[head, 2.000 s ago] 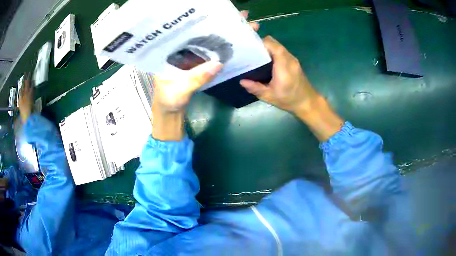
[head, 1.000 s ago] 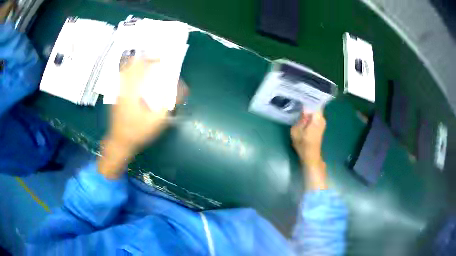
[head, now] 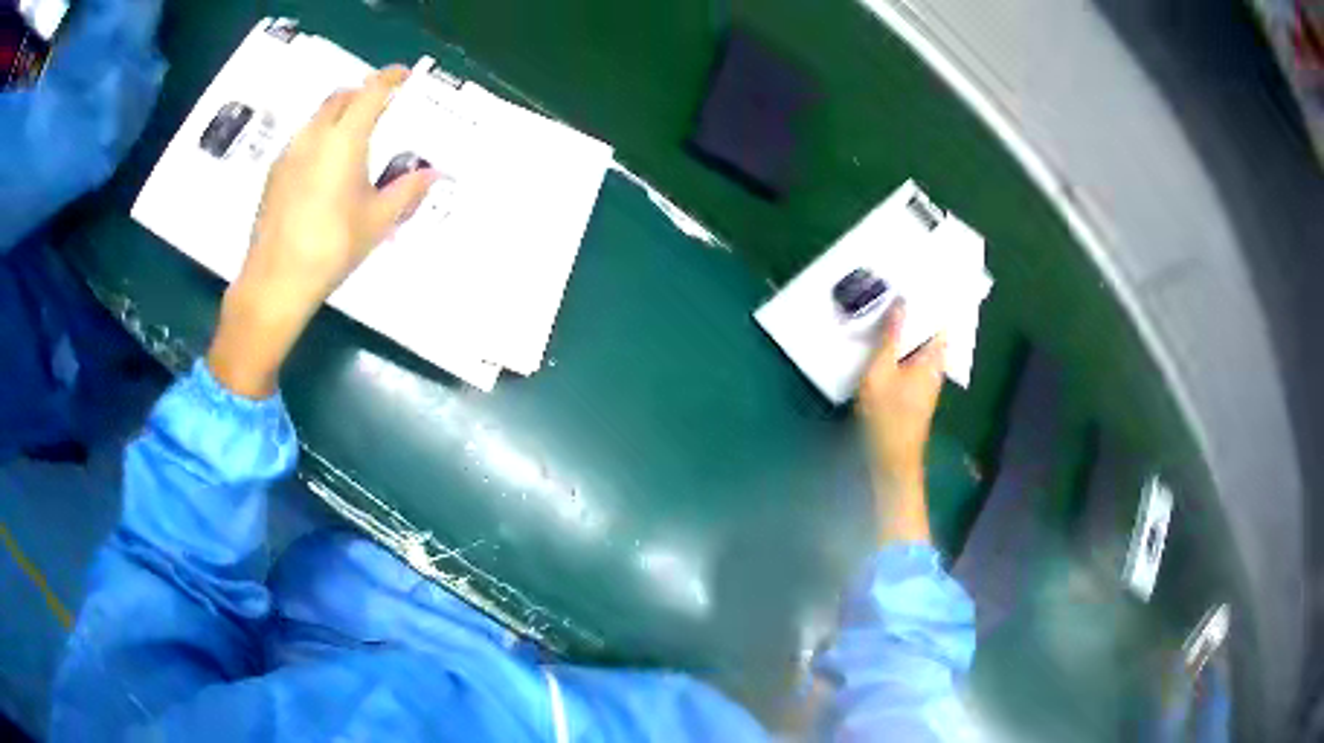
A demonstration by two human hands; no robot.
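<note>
My left hand [head: 312, 196] lies on the sleeve stack [head: 494, 218], thumb spread from the fingers on the printed face of a white outer sleeve. A second overlapping pile of sleeves [head: 218, 182] lies to its left. My right hand [head: 900, 399] holds a white sleeved box [head: 835, 312] by its near edge, over the boundary of worktop and belt. Its thumb is on top; the fingers underneath are hidden. Another white printed piece [head: 961, 269] shows partly behind that box; I cannot tell whether they touch.
A dark inner box [head: 752, 113] lies on the green belt beyond the worktop [head: 581, 436]. Blurred dark boxes [head: 1016, 450] and white boxes [head: 1149, 537] are at right. The belt's grey rail [head: 1082, 225] curves behind. A blue sleeve [head: 80, 124] of another person is at far left.
The view has turned to the right. The dark box and sleeve my hands held together are now out of them. My right hand's white box has moved to the belt side; my left hand is on the stack.
</note>
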